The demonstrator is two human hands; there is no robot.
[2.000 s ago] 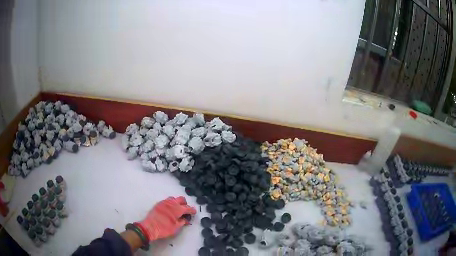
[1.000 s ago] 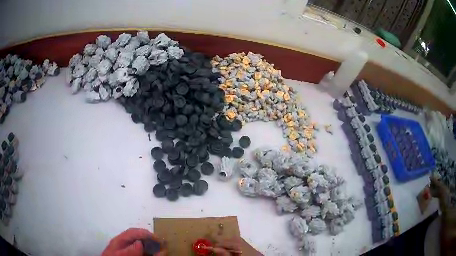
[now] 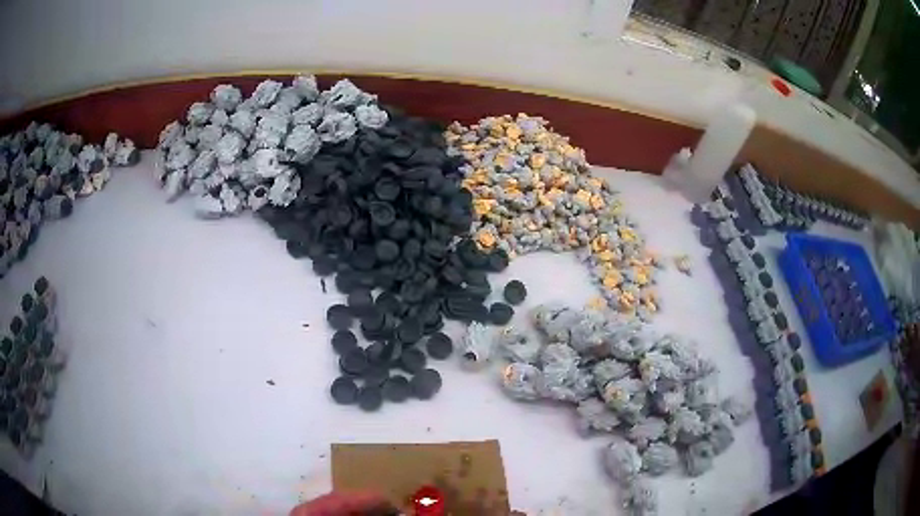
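My left hand, in a coral-red glove, is cut off by the bottom edge; its fingers and anything in them cannot be made out. My right hand is not in view. The brown work pad lies at the near table edge, just right of my left hand. The red glue pot is on the pad at the bottom edge, with a pale spot inside. Black round caps lie in a central heap, with loose ones nearer the pad. Grey sculpted pieces are heaped right of centre, and more lie back left.
Joined pieces stand in rows at far left, with a heap behind. Small grey-and-orange pieces lie back centre-right. Purple-grey rows, a blue crate and a white bottle are at right. A wooden rim runs along the back.
My left hand went from beside the caps to the pad, holding a dark round part there, and is now lower. My right hand, at the pot one second ago, has left view.
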